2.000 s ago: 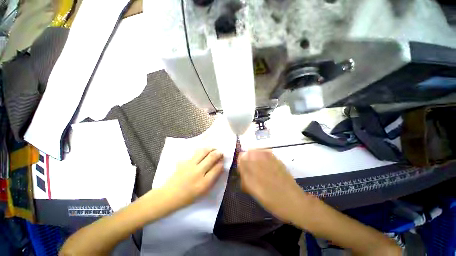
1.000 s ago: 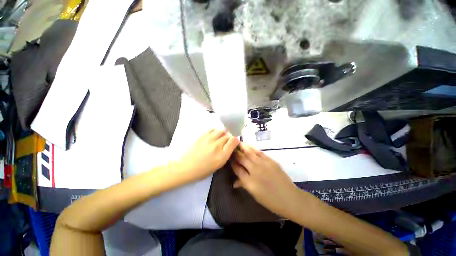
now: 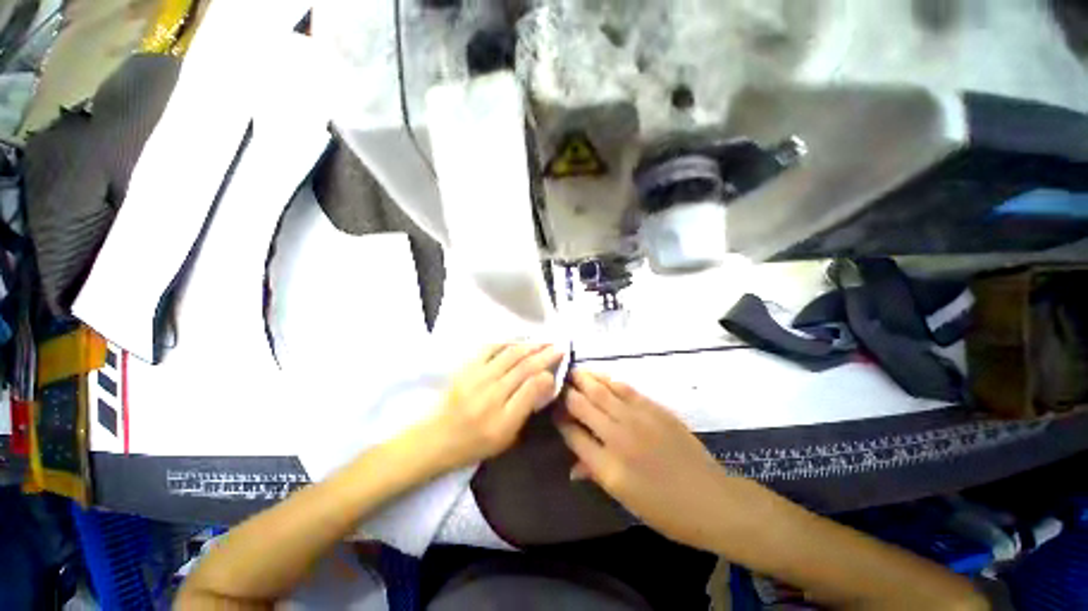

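Note:
A white-backed panel (image 3: 358, 346) lies under my left hand, its near corner hanging over the table's front edge. A dark textured panel (image 3: 555, 483) lies under my right hand and meets the white one along an edge. My left hand (image 3: 507, 394) holds the white panel's edge just in front of the white guard (image 3: 492, 203). My right hand (image 3: 614, 436) pinches the dark panel's edge beside it, fingertips close to the left hand's. The presser foot (image 3: 611, 301) shows right of the guard. Fingertips partly hide the meeting edges.
The sewing machine head (image 3: 823, 155) spans the top right. Dark strips (image 3: 889, 328) and a brown open box (image 3: 1028, 346) lie at right. White cut panels (image 3: 161, 227) and a dark panel pile (image 3: 78, 179) lie left. A ruler strip (image 3: 859, 451) runs along the front edge. Blue crates (image 3: 119, 561) stand below.
The white and dark panels have turned and slid forward under the machine, with less dark fabric showing behind. Both hands stay together at the edge, slightly lower. The machine appears shifted left in view.

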